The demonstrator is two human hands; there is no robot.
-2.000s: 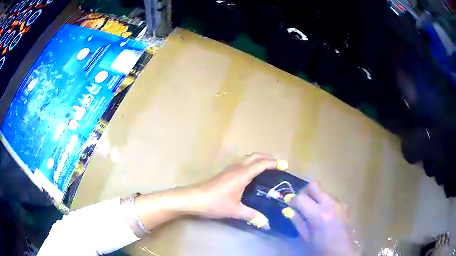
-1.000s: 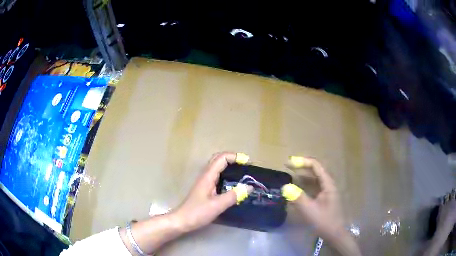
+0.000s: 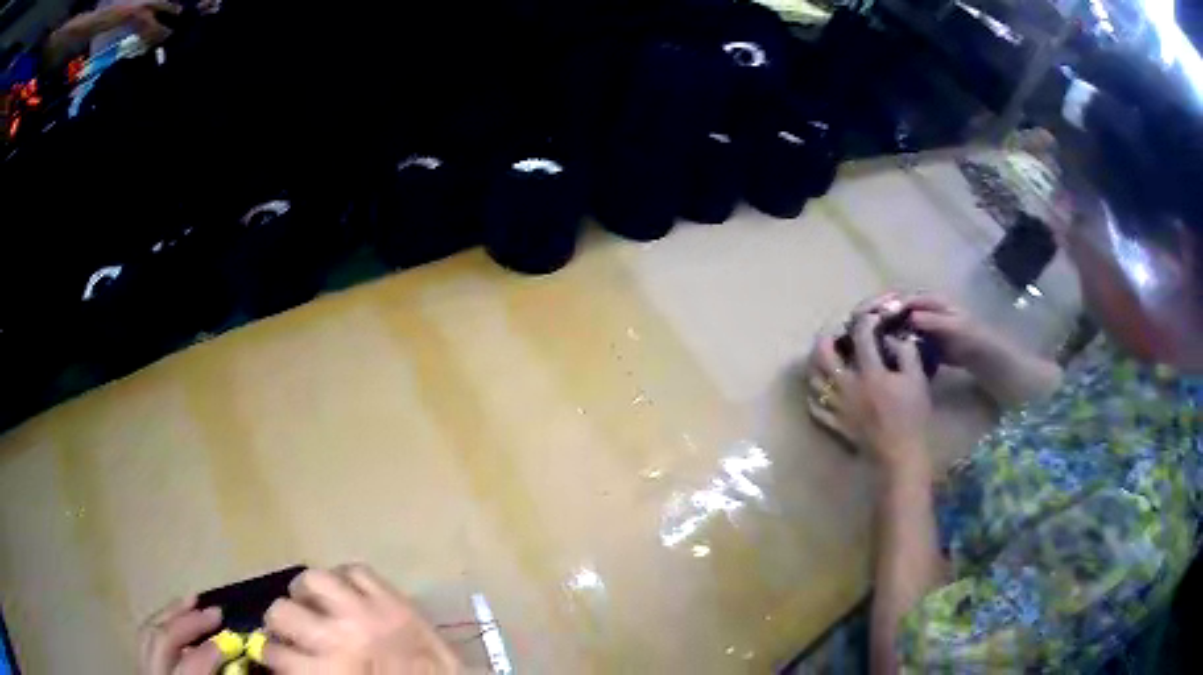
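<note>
A black speaker housing lies at the lower left on the tan bench sheet, with its lower part hidden by fingers. My left hand grips its left end and is partly cut off by the bottom edge. My right hand holds its right side. Yellow finger cots show where my fingertips meet over the housing. The slot and its wires cannot be made out. A thin pale strip, perhaps a circuit board, lies right of my right hand with a thin reddish wire beside it.
Black cylindrical housings stand along the far edge of the tan sheet. At right, another person's hands hold a dark unit. That person's patterned sleeve fills the lower right. A small black block lies beyond.
The view has swung right, so my hands and the housing now appear at the lower left and the other person comes into view. My right hand, earlier apart from the housing, is now on it.
</note>
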